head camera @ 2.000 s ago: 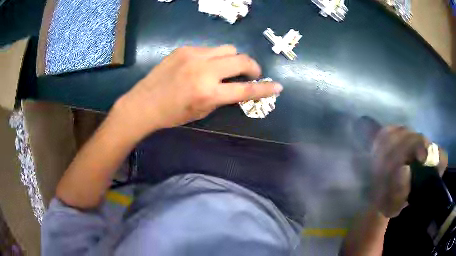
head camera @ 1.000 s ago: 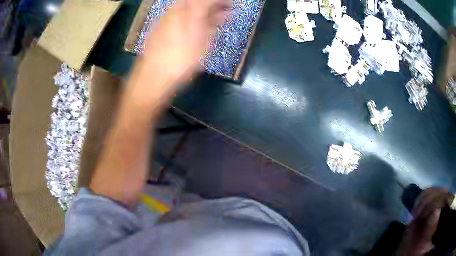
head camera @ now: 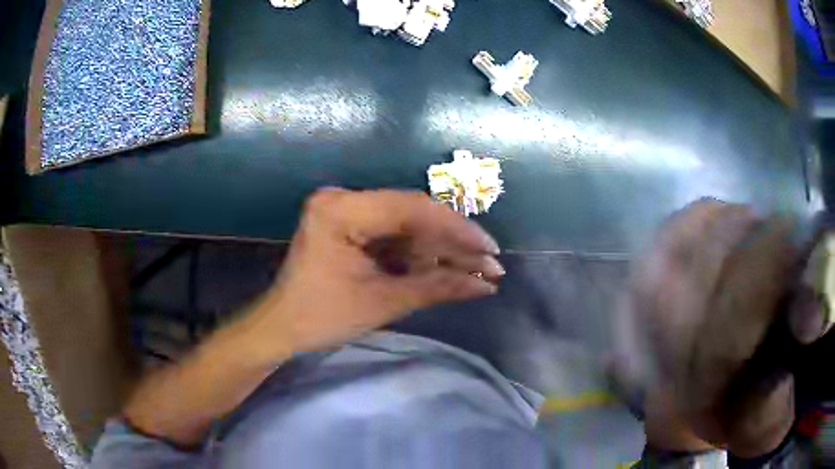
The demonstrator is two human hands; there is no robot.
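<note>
A roundish white socket insert with brass-coloured bits (head camera: 465, 182) lies on the dark green bench near its front edge. My left hand (head camera: 394, 261) is just below it, not touching it, with thumb and fingertips pinched. A tiny glint shows at the fingertips and looks like a screw; its shape is unclear. My right hand (head camera: 723, 321) is blurred at the lower right, closed around a dark tool that looks like the power screwdriver. The tool's bit cannot be made out. A cream band shows on a finger of this hand.
A screw tray (head camera: 199, 69) full of bluish screws stands at the upper left. A cross-shaped white insert (head camera: 508, 75) lies behind the roundish one, with more white parts (head camera: 400, 16) farther back. A parts carton (head camera: 78, 321) is at the lower left, a brown shallow tray (head camera: 751, 41) at the upper right.
My left hand has come from the screw tray back to beside the roundish insert, fingertips pinched. The view has swung back towards the right side. My right hand is more fully in view.
</note>
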